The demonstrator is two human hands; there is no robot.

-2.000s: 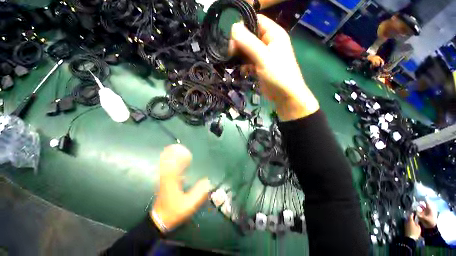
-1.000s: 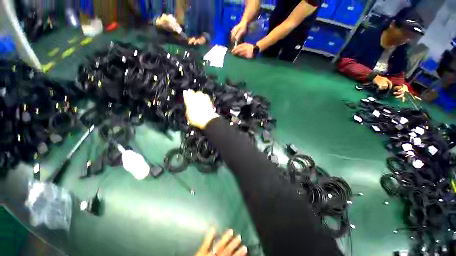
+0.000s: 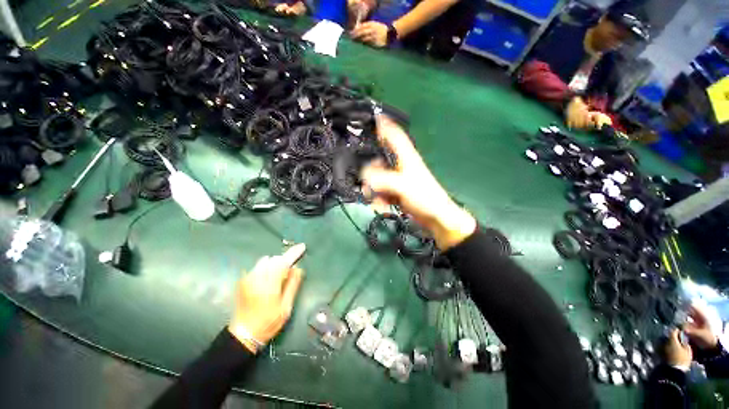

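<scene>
My left hand (image 3: 268, 299) is low over the green table, its fingers apart and nothing seen in it. My right hand (image 3: 412, 188) is blurred at the right end of the heap of black cable coils (image 3: 216, 72). Its thumb and fingers are spread around something dark; whether it grips a coil cannot be told. Below it, cable coils (image 3: 436, 279) lie with cables running to a row of square antenna heads (image 3: 369, 341), some with pale faces. A blurred grey head (image 3: 328, 323) is at the row's left end.
A white needle-tip bottle (image 3: 190, 197), a long-handled tool (image 3: 80, 180), a single head (image 3: 122, 256) and a clear plastic bag (image 3: 48, 260) lie left. Another pile of cabled heads (image 3: 607, 192) lies right. Co-workers' hands (image 3: 587, 116) are at the far side and lower right.
My right hand has drawn back from the heap towards the row. My left hand has risen fully into view from the bottom edge. The camera view has shifted, showing the head row again.
</scene>
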